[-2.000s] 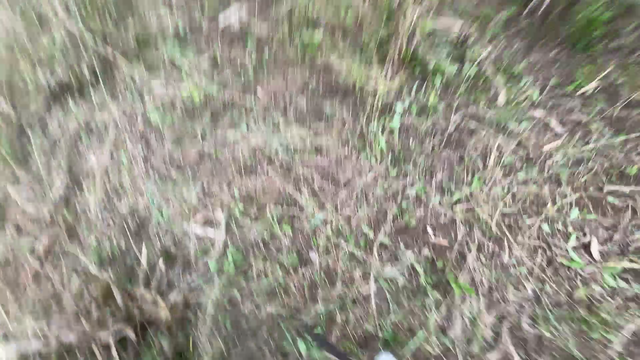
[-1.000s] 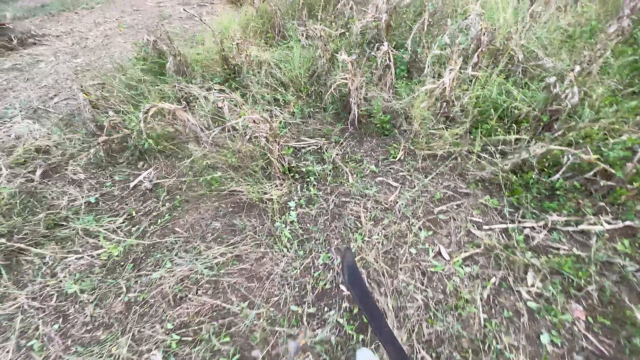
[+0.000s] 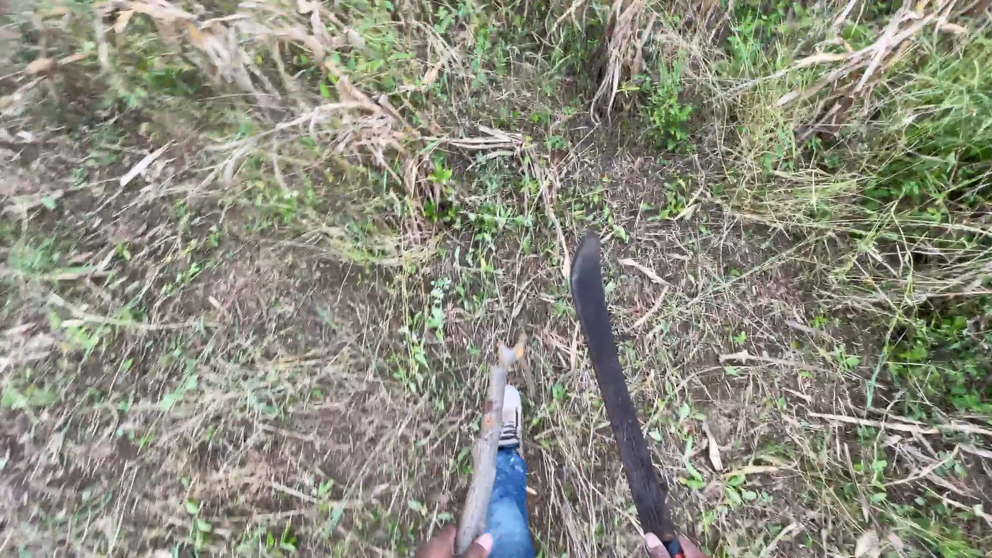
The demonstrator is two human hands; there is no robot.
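Observation:
At the bottom edge, my left hand (image 3: 453, 544) grips the lower end of a grey wooden stick (image 3: 487, 457), whose tip shows a pale, cut-looking end. To the right, my right hand (image 3: 673, 547) is closed around the handle of a machete (image 3: 612, 372); a bit of red shows at the handle. The dark blade points up and away, its rounded tip over the ground. Stick and blade are apart. Most of both hands lies below the frame.
Below the stick is my foot in a white shoe (image 3: 510, 415), with a blue jeans leg (image 3: 509, 496). Dry stalks (image 3: 356, 116) lie across the upper left, and a withered clump (image 3: 620, 54) stands ahead. Taller green grass (image 3: 930, 170) grows at the right among scattered twigs.
The view has tilted down from the path and weeds. The stick, my shoe and both hands have come into view, and more of the machete shows than a second ago.

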